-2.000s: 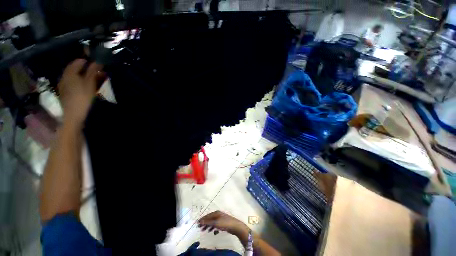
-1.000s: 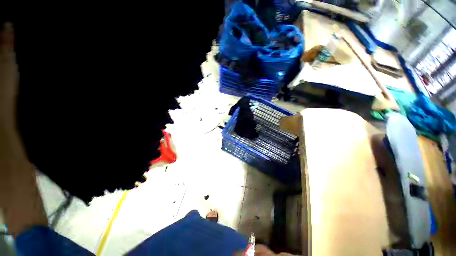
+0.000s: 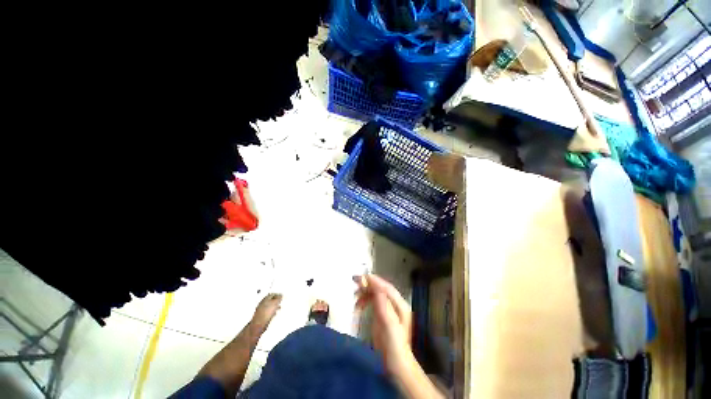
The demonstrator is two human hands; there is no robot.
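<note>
My right hand (image 3: 386,308) is low in the centre, fingers bent together around a small pale stick (image 3: 366,278), possibly a cigarette. My left hand (image 3: 267,306) hangs low over the floor, small and edge-on; its fingers and any hold are unclear. A tan cloth-covered ironing table (image 3: 518,273) stands to my right. The grey padded sleeve board (image 3: 614,210) lies along its far side, with a dark smartphone (image 3: 630,277) and a small pale bar (image 3: 624,255) on it.
A featureless black area with a jagged edge hides the upper left. A blue crate (image 3: 374,210) holding black cloth stands beside the table. Another crate (image 3: 366,104) bears blue bags. A red plastic thing (image 3: 240,209) and metal legs (image 3: 47,354) are at left.
The view has turned right and down. My left arm has come down from the far left to hang low. My right hand has risen into view from the bottom edge.
</note>
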